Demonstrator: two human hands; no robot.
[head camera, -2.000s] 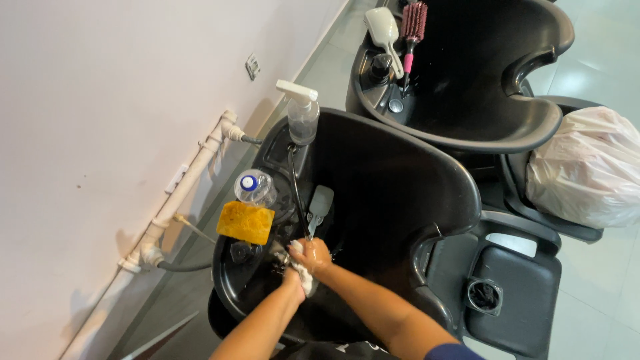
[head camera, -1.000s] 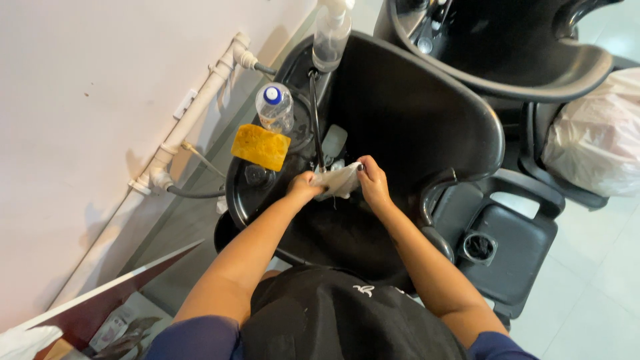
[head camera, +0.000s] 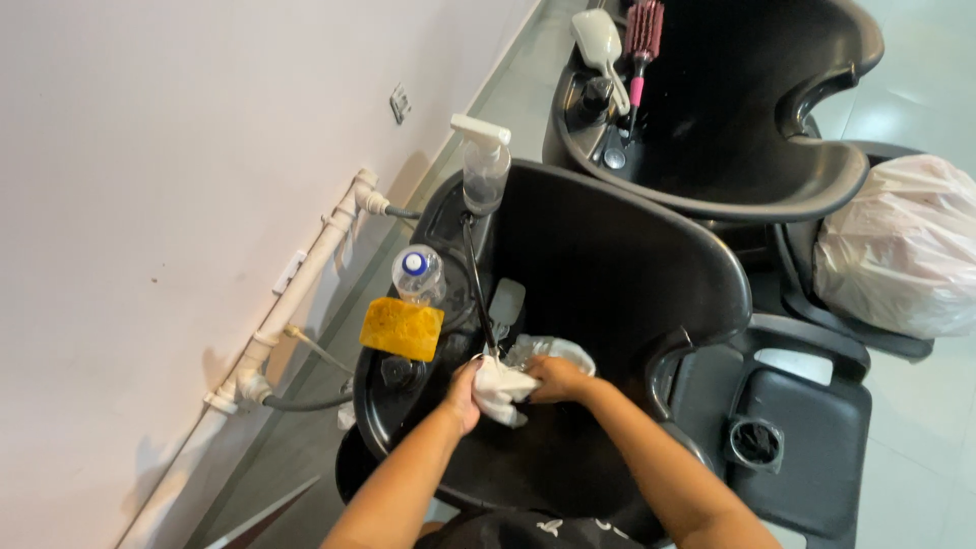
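Both of my hands are inside a black shampoo basin (head camera: 610, 229). My left hand (head camera: 463, 396) grips a bunched white cloth (head camera: 497, 387) just below the end of the black spray hose (head camera: 477, 282). My right hand (head camera: 560, 379) has the cloth's other side between its fingers. Behind and beside my right hand lies a wet, pale, translucent item (head camera: 564, 349) whose kind I cannot tell. A grey paddle brush (head camera: 507, 301) rests in the basin next to the hose. Whether water runs onto the cloth is hard to see.
A yellow sponge (head camera: 402, 329), a clear bottle with a blue-and-white cap (head camera: 419, 274) and a pump bottle (head camera: 486, 168) stand on the basin's left ledge. A second basin (head camera: 724, 99) holds a white brush (head camera: 598, 42) and a round brush (head camera: 644, 34). A stuffed plastic bag (head camera: 900, 244) sits at right.
The cloth was stretched between my hands a second ago; now it is bunched up and my hands are closer together. The view has shifted.
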